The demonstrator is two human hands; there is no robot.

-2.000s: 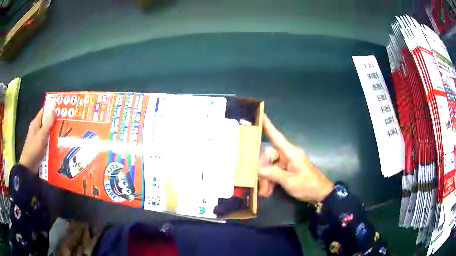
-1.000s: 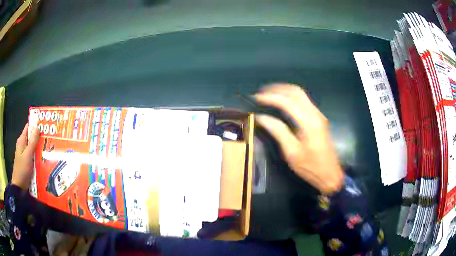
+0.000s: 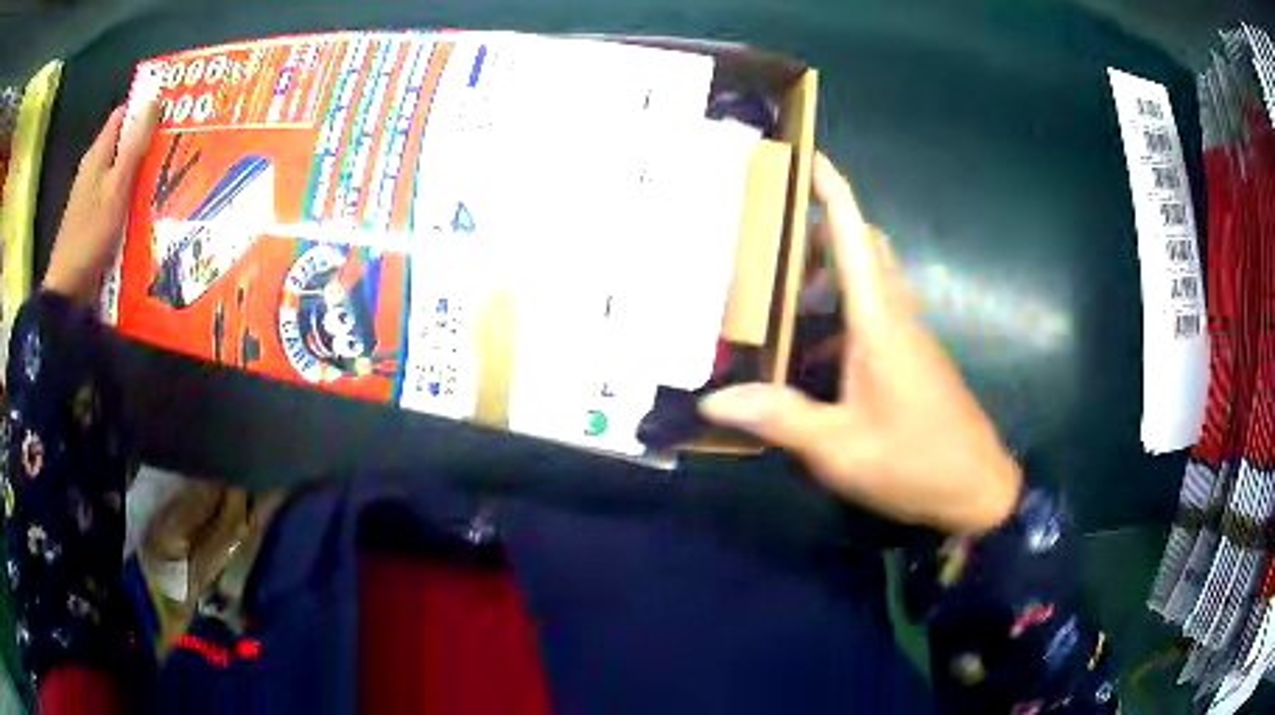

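A red-orange and white printed box sleeve (image 3: 280, 210) lies across the bench in front of me, around most of an open brown inner tray (image 3: 797, 182). The tray's right end sticks out of the sleeve, showing a tan cardboard insert (image 3: 758, 245) and dark contents on both sides of it. My left hand (image 3: 98, 210) holds the sleeve's left end, fingers partly hidden behind it. My right hand (image 3: 895, 370) is at the tray's right end, with the thumb on its near corner and fingers along the end wall.
A long white barcode label sheet (image 3: 1163, 252) lies at the right on the dark green bench (image 3: 979, 182). Beyond it stand layered red-white flattened sleeves (image 3: 1237, 307). A yellow strip (image 3: 25, 182) shows at the left edge. My dark clothing is below.
The sleeve and tray now appear higher in the view and further right than a second ago. My right hand has come from above the bench onto the tray's end. My left hand stays on the sleeve.
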